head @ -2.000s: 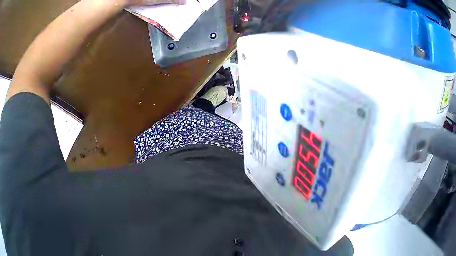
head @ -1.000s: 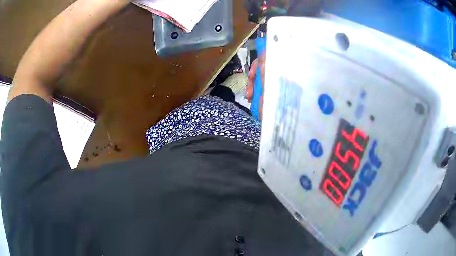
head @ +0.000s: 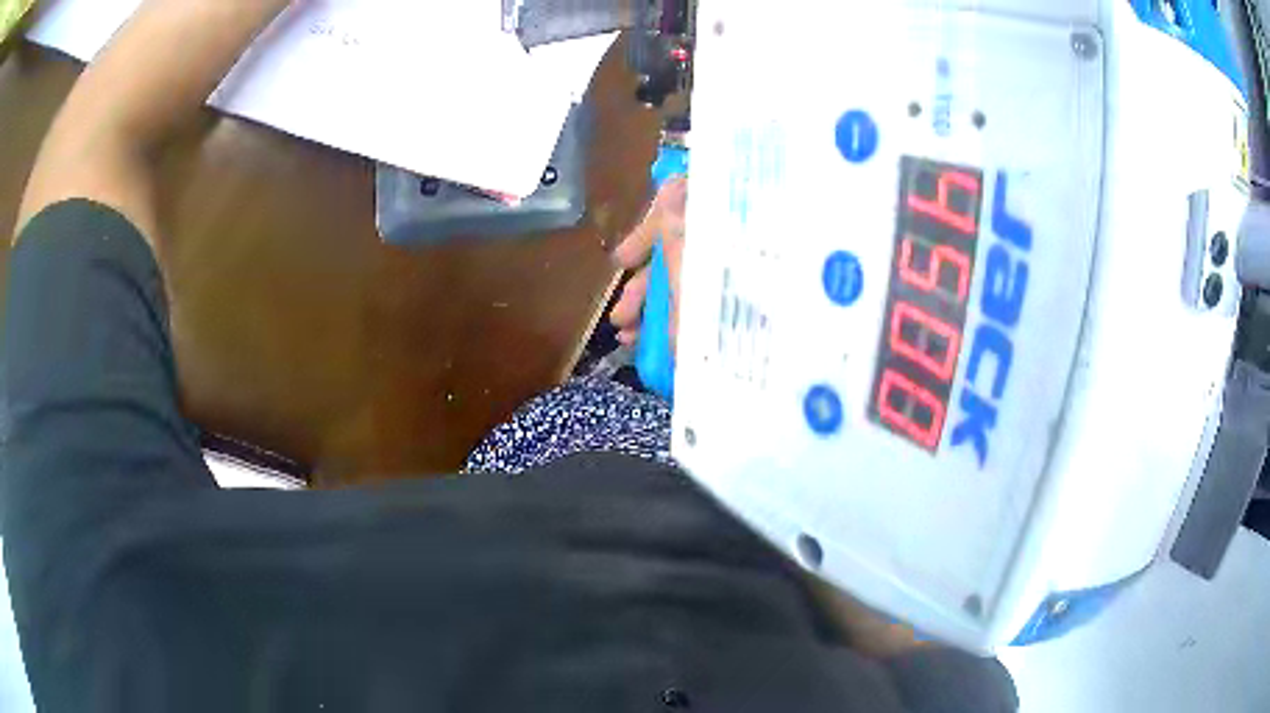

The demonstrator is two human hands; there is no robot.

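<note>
The knife cutting machine's white control box (head: 794,279), with red digits and "JACK" lettering, fills the right half. My right hand (head: 649,265) is wrapped around the blue machine handle (head: 657,327) left of the box and is partly hidden by it. The grey metal base plate (head: 481,220) lies on the brown table, partly under a white-topped fabric piece (head: 404,91) with a thin reddish edge. My left forearm reaches up past the piece's left side; the left hand is cut off by the top edge.
The brown cutting table (head: 334,320) lies left of the machine, with its pale edge near my right hand. Another white sheet (head: 77,25) and a yellow thing (head: 17,20) are at the top left corner. A white-topped piece (head: 251,469) shows behind my left sleeve.
The control box appears higher and slightly left. More of the white-topped piece shows, and it covers more of the base plate. More of my right hand on the handle is visible.
</note>
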